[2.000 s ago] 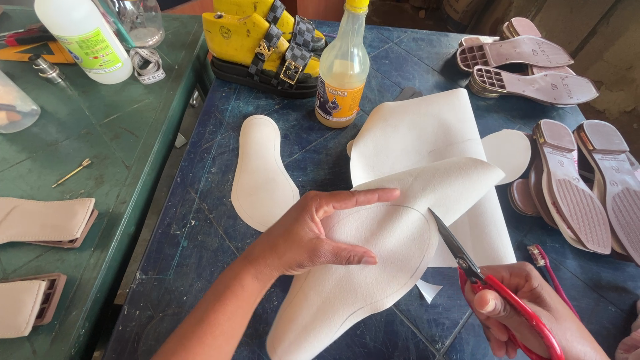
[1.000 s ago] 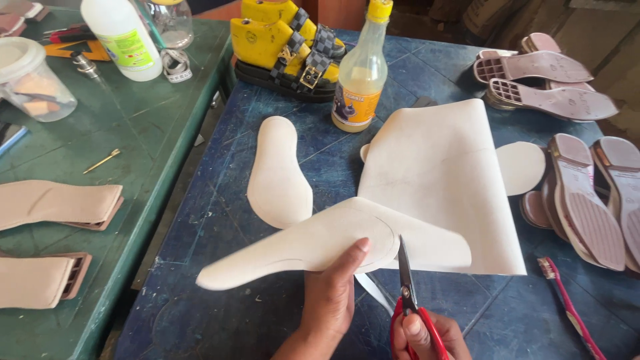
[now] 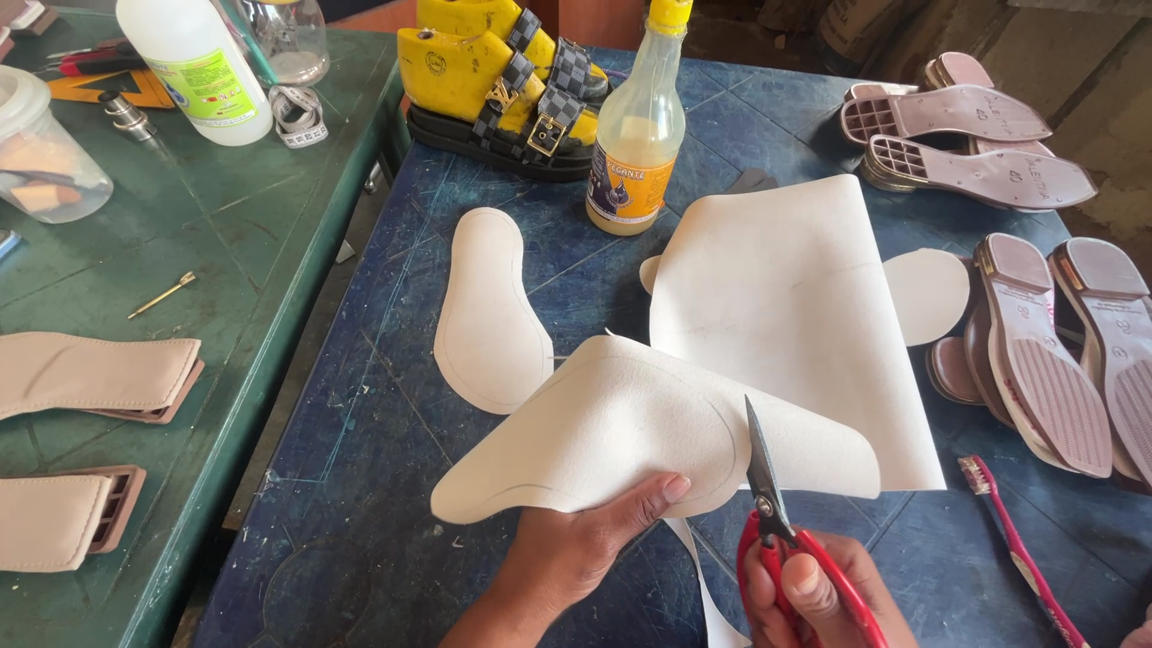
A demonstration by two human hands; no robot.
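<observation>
My left hand (image 3: 576, 549) holds a white leather-like piece (image 3: 621, 423) from below, thumb on top, the other fingers hidden under it. A drawn curved outline runs over the piece. My right hand (image 3: 823, 589) grips red-handled scissors (image 3: 765, 504), whose blades point up at the outline's right side. A narrow cut strip (image 3: 697, 576) hangs beneath. Left of the held piece lies a white insole-shaped piece (image 3: 490, 310) with a line along its edge. Behind it, a larger white sheet (image 3: 783, 270) rests on the blue table, over another rounded piece (image 3: 927, 297).
A glue bottle (image 3: 634, 135) stands beside yellow shoe lasts with checkered sandals (image 3: 504, 99). Shoe soles (image 3: 1044, 351) lie at right, near a pink toothbrush (image 3: 1021, 549). The green table (image 3: 243, 243) holds a white bottle (image 3: 198, 72), a plastic tub (image 3: 45, 153), a tape measure (image 3: 297, 117) and covered soles (image 3: 90, 373).
My left hand has moved from on top of the piece to beneath its near edge. The held piece has turned, and a strip now hangs from it. The scissors remain in my right hand.
</observation>
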